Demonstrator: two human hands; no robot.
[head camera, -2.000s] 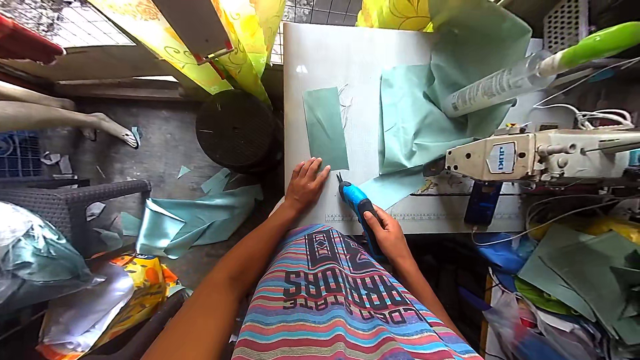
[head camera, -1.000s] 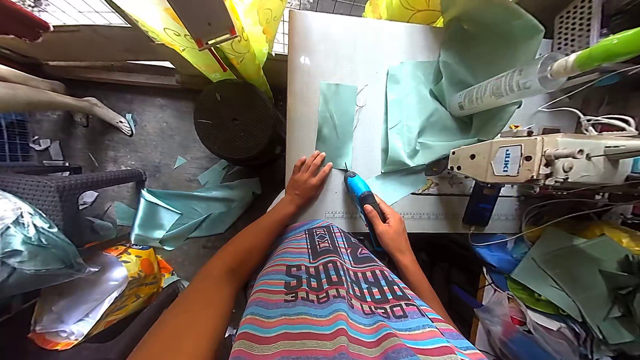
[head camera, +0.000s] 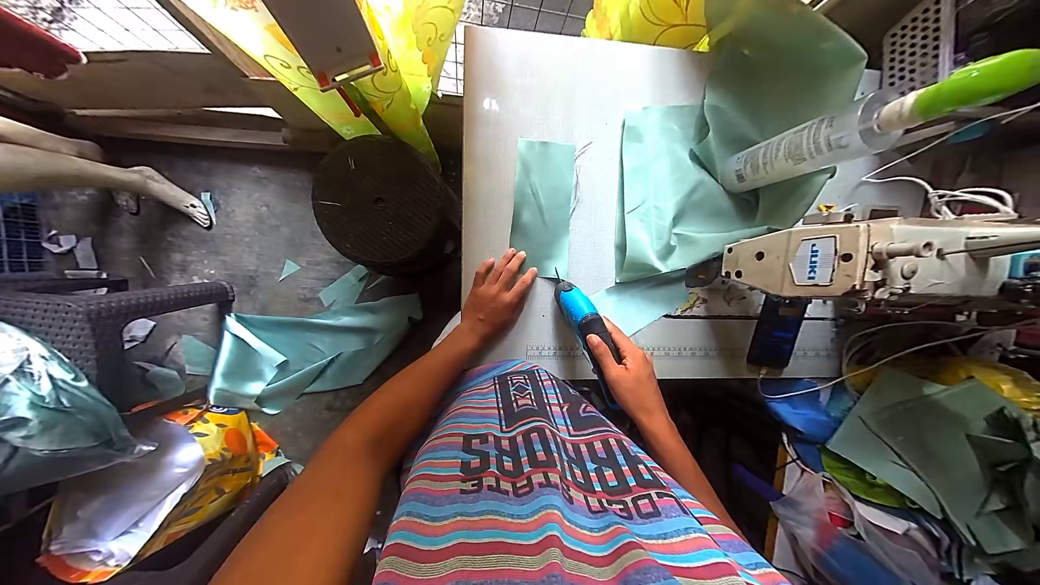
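My right hand (head camera: 630, 370) is closed around a blue and black handheld power tool (head camera: 578, 313), whose thin dark tip meets the lower edge of a rectangular green fabric piece (head camera: 543, 203). The fingertips of my left hand (head camera: 497, 296) rest flat on the lower left corner of that piece, on the white table (head camera: 520, 89). A larger folded green cloth (head camera: 666, 195) lies to the right, with a pale green strip (head camera: 642, 305) below it. A printed ruler scale (head camera: 691, 352) runs along the table's near edge.
A Juki sewing machine (head camera: 812, 260) stands at the right, with a phone (head camera: 776, 333) below its head. A clear bottle (head camera: 812, 146) juts over the cloth. At the left are a round dark stool (head camera: 382, 203), fabric scraps (head camera: 325, 349) on the floor and another person's foot (head camera: 187, 203).
The tool's tip has moved a little relative to the fabric piece, from just off its lower right corner to its lower edge. My left hand stays on the lower left corner.
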